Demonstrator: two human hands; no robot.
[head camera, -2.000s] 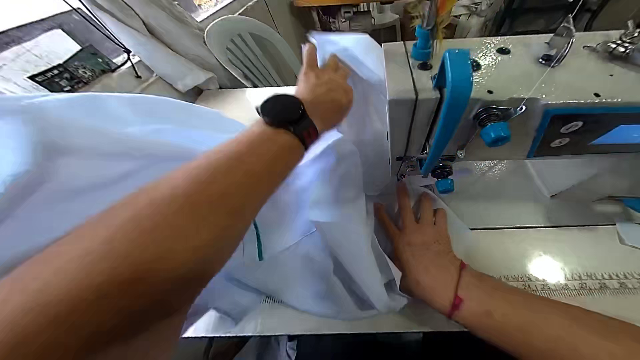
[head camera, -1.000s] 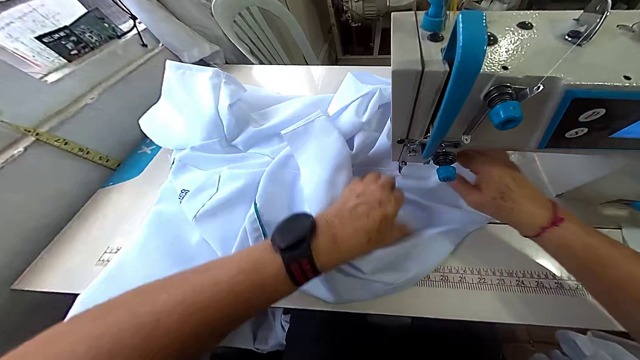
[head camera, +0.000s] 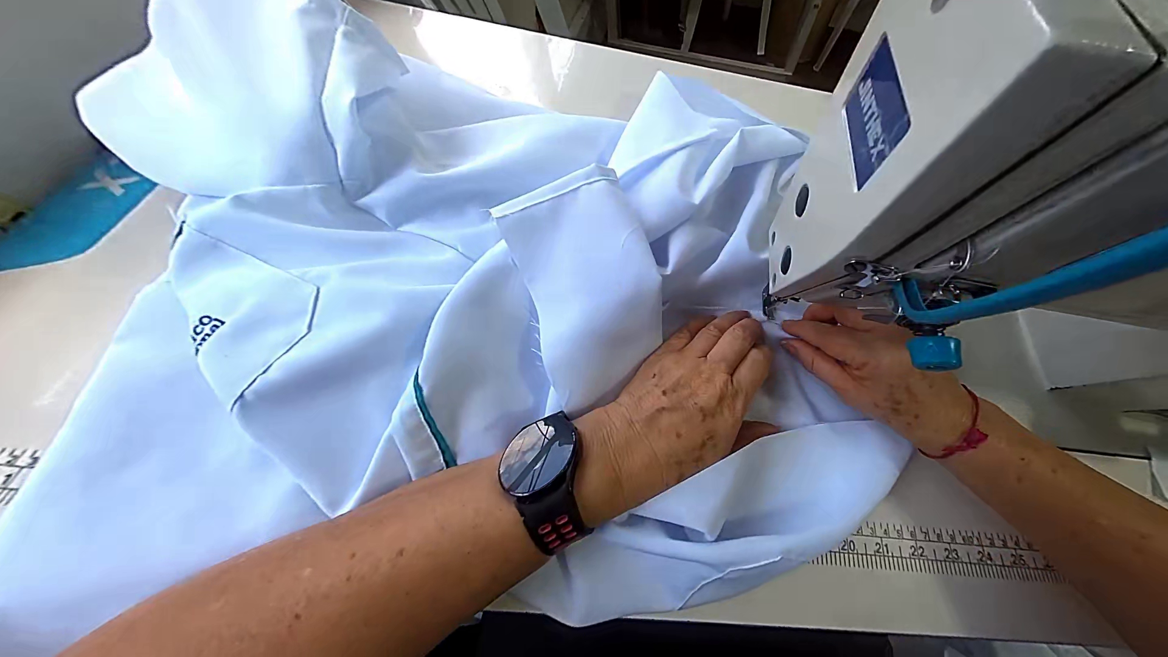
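Observation:
A white garment (head camera: 383, 301) with a patch pocket (head camera: 265, 301) and a dark green trim lies bunched across the bed of a sewing machine (head camera: 967, 128). My left hand (head camera: 698, 392), with a black watch at its wrist, presses flat on the cloth just left of the presser foot (head camera: 769, 303). On the foot's right side my right hand (head camera: 862, 360) pinches the fabric between thumb and fingers. Part of the cloth runs under the foot; the needle point cannot be made out. The left thumb is partly hidden by a fold.
A printed ruler scale (head camera: 949, 550) runs along the table's front edge. A blue lever with a round blue knob (head camera: 934, 352) juts out above my right hand. At the far left a blue item (head camera: 78, 214) lies beside the garment.
The garment, held up by my left hand two seconds ago, now lies spread on the table. Both hands are now close together at the presser foot. The view has moved closer.

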